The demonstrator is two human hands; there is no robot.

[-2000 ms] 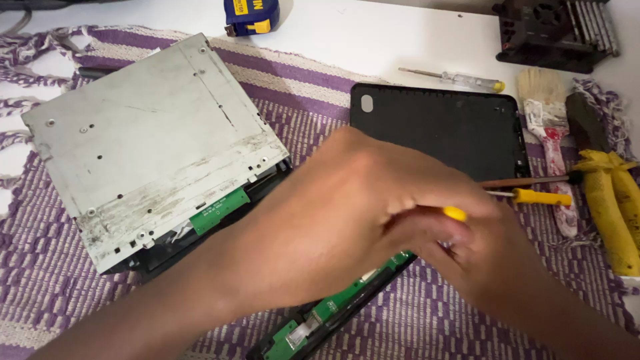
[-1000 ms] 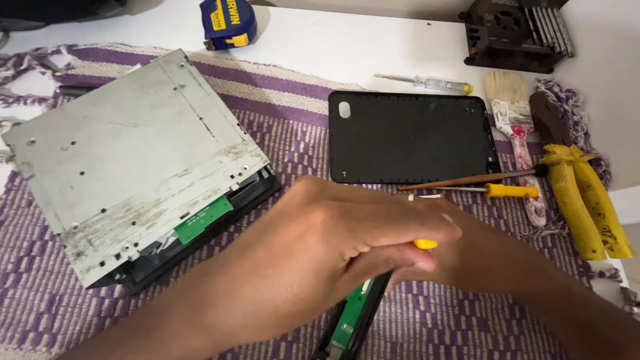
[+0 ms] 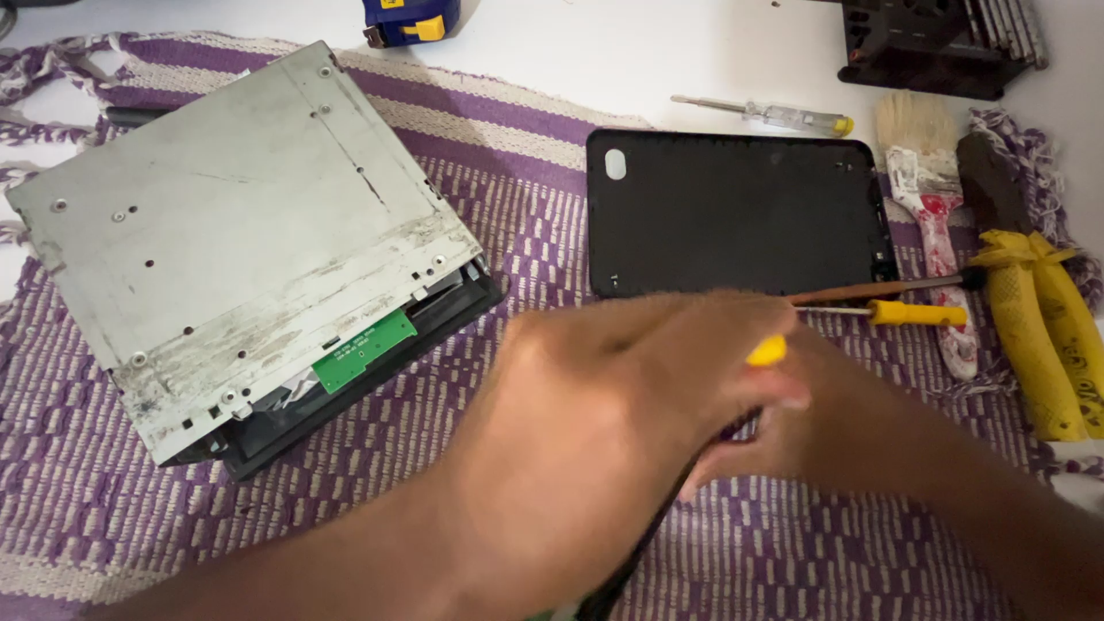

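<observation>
My left hand [image 3: 595,388] reaches across the middle, closed around a small yellow-ended tool [image 3: 766,349]; only the tool's end shows between finger and thumb. Behind and partly under it, my right hand [image 3: 776,440] has its fingers at the upper end of a narrow black panel [image 3: 642,552]. Most of the panel is hidden by my left hand and forearm, with a bit of green board showing at the bottom edge. To the left lies a grey metal car-stereo-like unit [image 3: 250,233] with a black front frame and a green circuit board [image 3: 366,349] at its lower edge.
Beyond my hands lies a black plastic cover [image 3: 733,216]. Around it are a clear-handled screwdriver [image 3: 802,116], a yellow-handled screwdriver [image 3: 918,313], a thin wooden-handled brush [image 3: 880,290], a paintbrush [image 3: 936,207] and yellow-handled pliers [image 3: 1026,336]. A tape measure [image 3: 414,21] and black metal housing [image 3: 931,47] stand farther back.
Both hands stay together at the panel. Less of its green board shows now than in the earlier frames. The view has shifted somewhat.
</observation>
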